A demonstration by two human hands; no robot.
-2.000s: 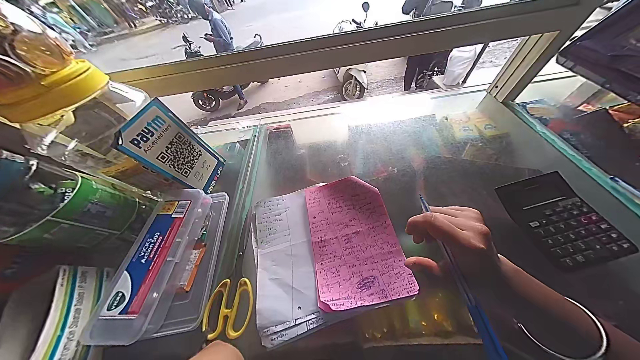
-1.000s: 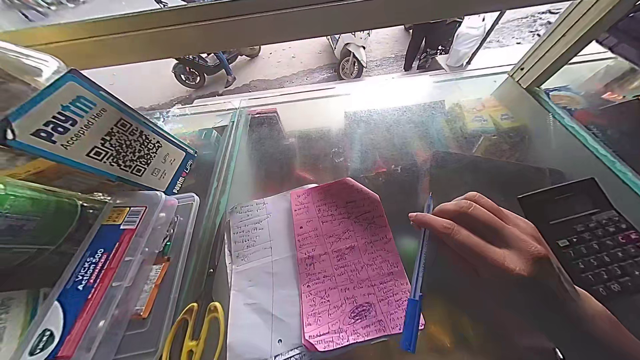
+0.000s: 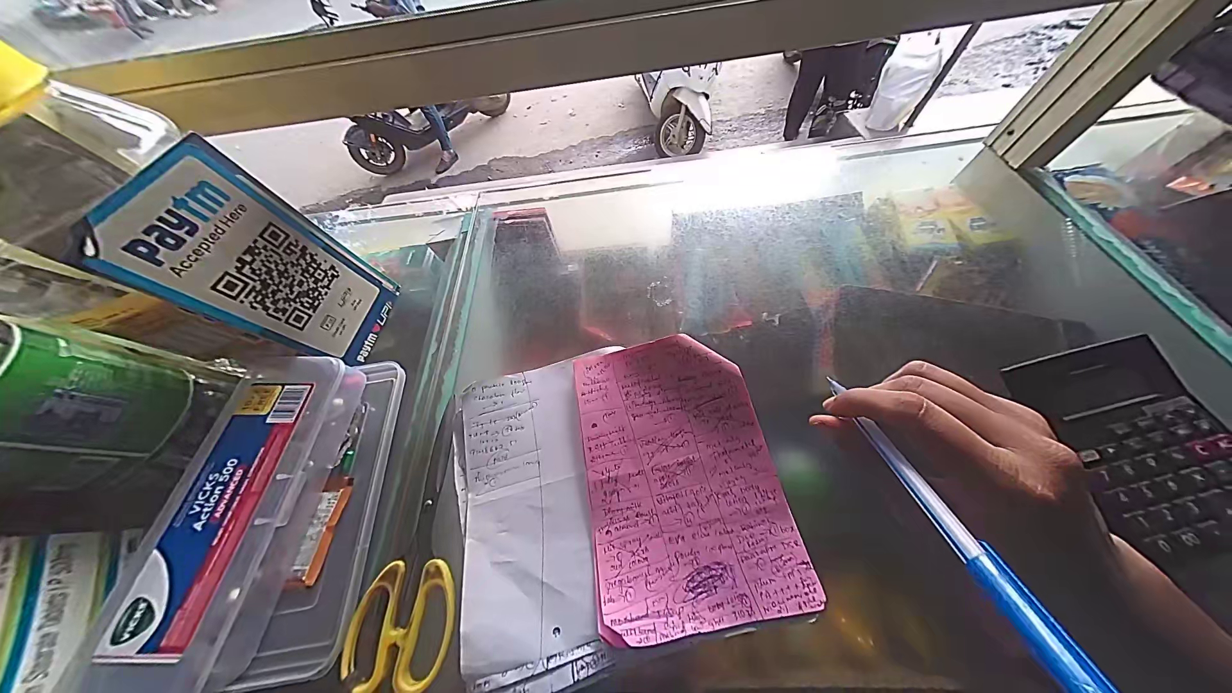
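On the glass counter, a pink sheet covered in handwriting overlaps white lined papers that also bear writing. My right hand is just right of the sheet and grips a blue ballpoint pen between thumb and fingers. The pen's tip points up and left, off the paper. Beside my right hand lies a black calculator, partly hidden by the wrist. Yellow-handled scissors lie at the left edge of the papers. My left hand is out of view.
Left of the papers stand a clear plastic case with a Vicks pack, a payment-code stand and a green jar. A window frame crosses the far edge. Outside are scooters and a person's legs.
The pen, which hung with its blue end beside the pink sheet's lower right a second ago, now slants down to the right, away from the sheet. The left hand's edge seen earlier is gone.
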